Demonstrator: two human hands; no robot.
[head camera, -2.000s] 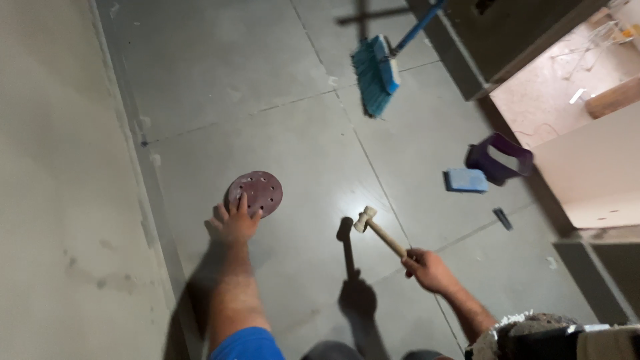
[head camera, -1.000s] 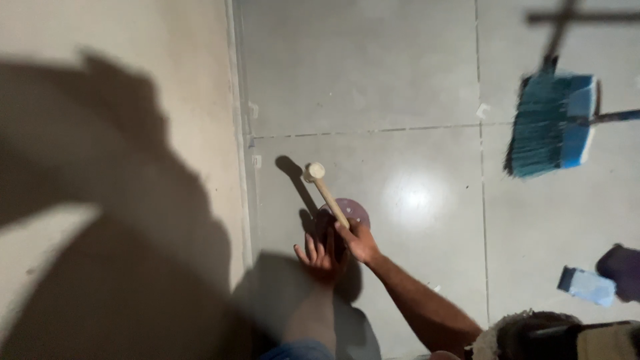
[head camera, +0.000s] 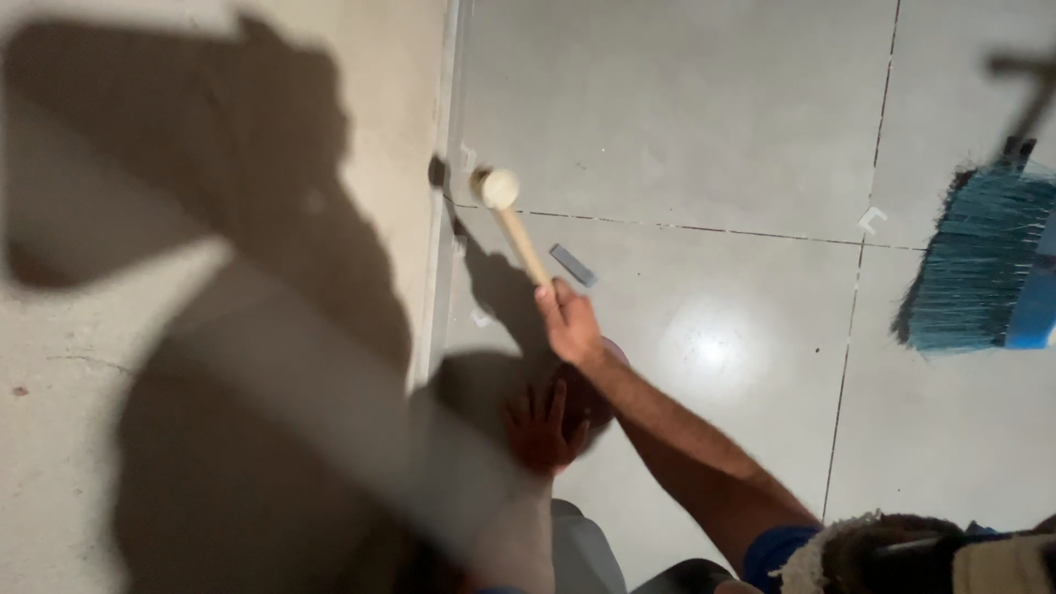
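A small mallet (head camera: 518, 239) with a wooden handle and a pale round head is gripped in my right hand (head camera: 571, 320), its head over the floor near the wall. Fingers spread, my left hand (head camera: 544, 429) rests in shadow on a round reddish-brown sanding disc (head camera: 610, 363) lying on the tiles. My right forearm covers part of the disc. A small grey bar (head camera: 573, 265) lies on the floor just beyond the right hand; its kind is unclear.
A plain wall (head camera: 330, 49) with large shadows fills the left. At the right edge is a blue broom (head camera: 973, 256) with teal bristles. Small white tile clips (head camera: 871, 219) stick up at the floor joints. My knees show at the bottom.
The mallet and right hand have moved from beside the disc to over it, then farther forward toward the wall. The small grey bar shows beside them now. The view has shifted left.
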